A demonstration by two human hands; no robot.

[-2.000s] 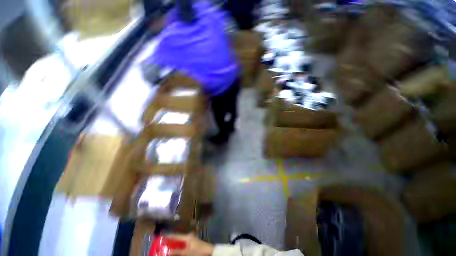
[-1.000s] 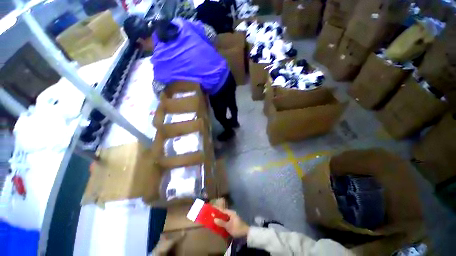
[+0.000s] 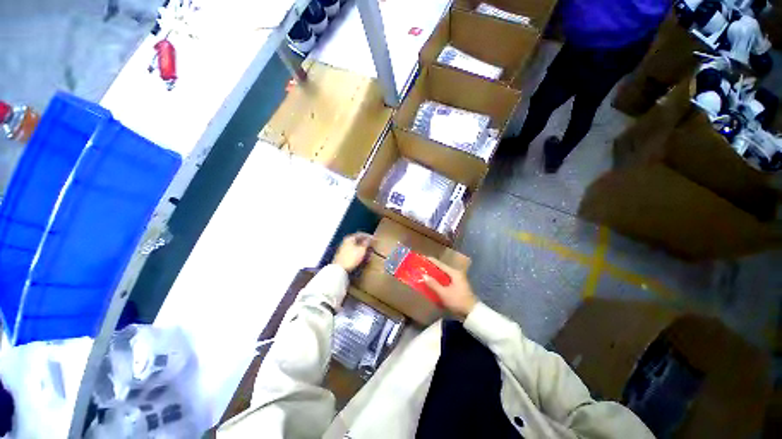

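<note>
A brown carton [image 3: 390, 279] with its top flaps folded down lies in front of me. My right hand [image 3: 454, 290] grips a red tape dispenser [image 3: 420, 273] above it, with the pale end toward my left hand. My left hand [image 3: 353, 252] is at the carton's left edge, fingers bent close together; whether it holds the tape end cannot be told. An open carton with clear bagged products [image 3: 358, 333] is nearer my body. Another open carton [image 3: 418, 190] with bagged products stands just beyond the closed one.
More open filled cartons [image 3: 452, 122] continue the row. A flattened carton [image 3: 328, 116] lies on the white worktop [image 3: 257, 231] at left. A blue tote [image 3: 77, 223] is on the upper shelf. A person in purple [image 3: 600, 51] stands beyond. Large cartons [image 3: 677, 184] stand on the floor at right.
The view has turned, bringing the blue tote further into view. My right hand with the red dispenser is now over the closed carton, and my left hand shows clearly at its left edge.
</note>
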